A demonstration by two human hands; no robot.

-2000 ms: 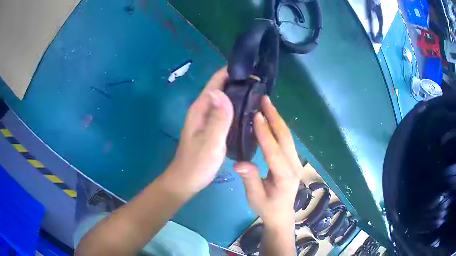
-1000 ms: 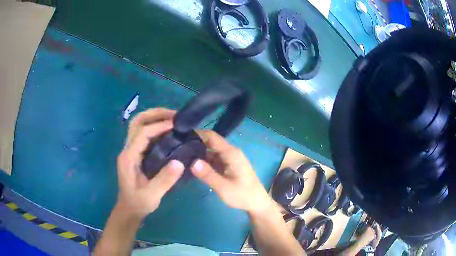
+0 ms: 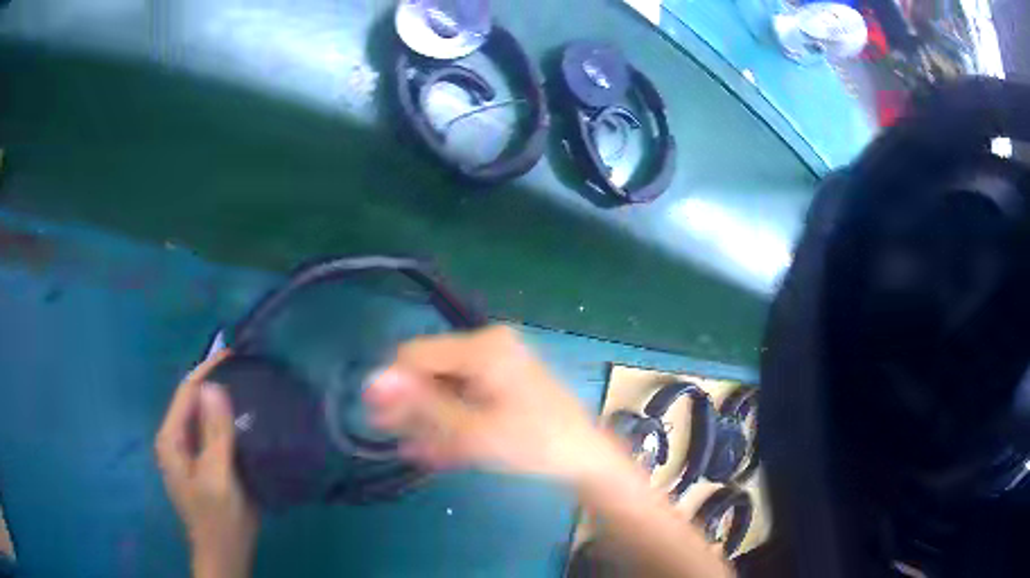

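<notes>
A black pair of headphones (image 3: 273, 435) is over the teal bench top, its headband arching away from me and one round cup facing up. My left hand (image 3: 209, 452) holds the cup at its left edge, fingers along the rim. My right hand (image 3: 452, 395) is blurred and lies over the right side of the headphones. Its fingers are bent, and whether they grip the far cup or band cannot be told. The second cup is mostly hidden behind the right hand.
Two more headphones, one with a shiny disc (image 3: 472, 113) and one darker (image 3: 619, 141), lie on the green belt (image 3: 339, 192). Headphones lie on a cardboard sheet (image 3: 616, 390) at lower right. A large dark mass of hanging headphones (image 3: 904, 373) fills the right side.
The headphones have turned and opened out, moving left and lower in view. My right hand has shifted from the near cup to the other side. The view has swung, showing more belt.
</notes>
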